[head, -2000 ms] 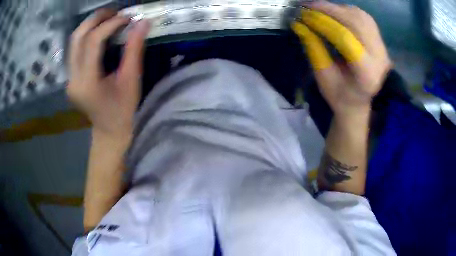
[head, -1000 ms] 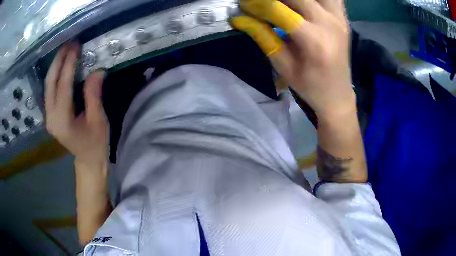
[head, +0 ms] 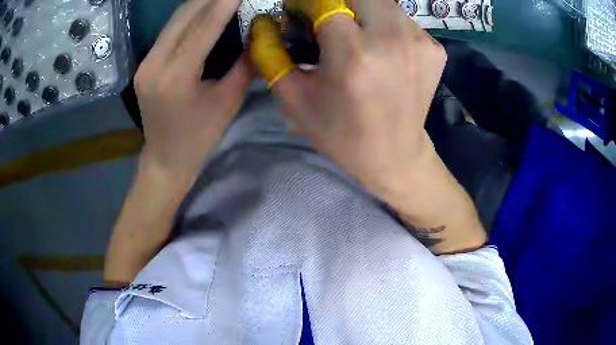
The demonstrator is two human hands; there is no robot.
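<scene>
A white strip board (head: pixel 440 9) with round silvery positions lies across the top edge of the view, partly covered by my hands. My left hand (head: pixel 186 94) is at its left end, thumb below and fingers above, with the fingertips partly cut off by the top edge. My right hand (head: pixel 361 87), with yellow finger cots on some fingers, is bent over the left part of the strip, close to my left hand. My right fingers hide what is under them, so I cannot tell whether they hold a part.
A clear blister tray (head: pixel 54 60) with dark round parts is at the upper left. The green bench top (head: pixel 523 47) shows around the strip. A blue object (head: pixel 586 98) and a clear-edged stack (head: pixel 601 30) are at the right. Yellow floor lines (head: pixel 74 156) show at left.
My hands have come close together; the right moved left along the strip. The shiny frame or stack behind the strip has left view. More of the blister tray shows.
</scene>
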